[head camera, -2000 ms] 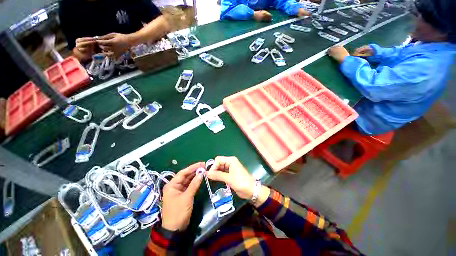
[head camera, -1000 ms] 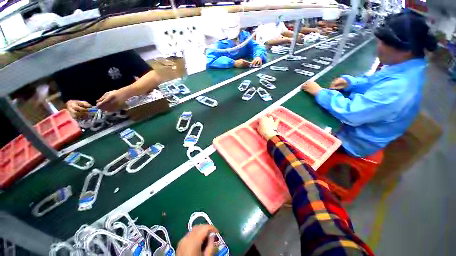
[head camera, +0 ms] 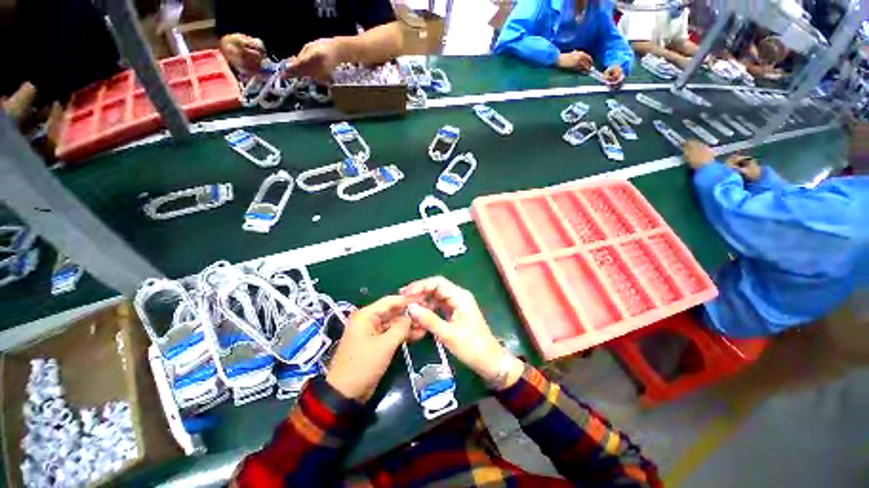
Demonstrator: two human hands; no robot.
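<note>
My left hand (head camera: 367, 345) and my right hand (head camera: 459, 329) meet above the near green bench, fingertips together at the top end of a white looped unit (head camera: 432, 377). Its blue-and-white end hangs down toward me. The upper end and any small part between the fingers are hidden. A heap of looped units (head camera: 243, 334) lies just left of my left hand. The salmon-red parts tray (head camera: 531, 250) lies to the right of my hands, with small parts in its farther compartments.
An open cardboard box (head camera: 133, 381) of white fittings stands at the lower left. A pale rail (head camera: 333, 250) borders the belt with scattered loops. A grey post (head camera: 71, 224) crosses at left. A red stool (head camera: 657, 367) and a person in blue (head camera: 796, 233) are at right.
My right hand has come back from the tray to my left hand, and both now hold the looped unit. The view has shifted, showing the cardboard box again.
</note>
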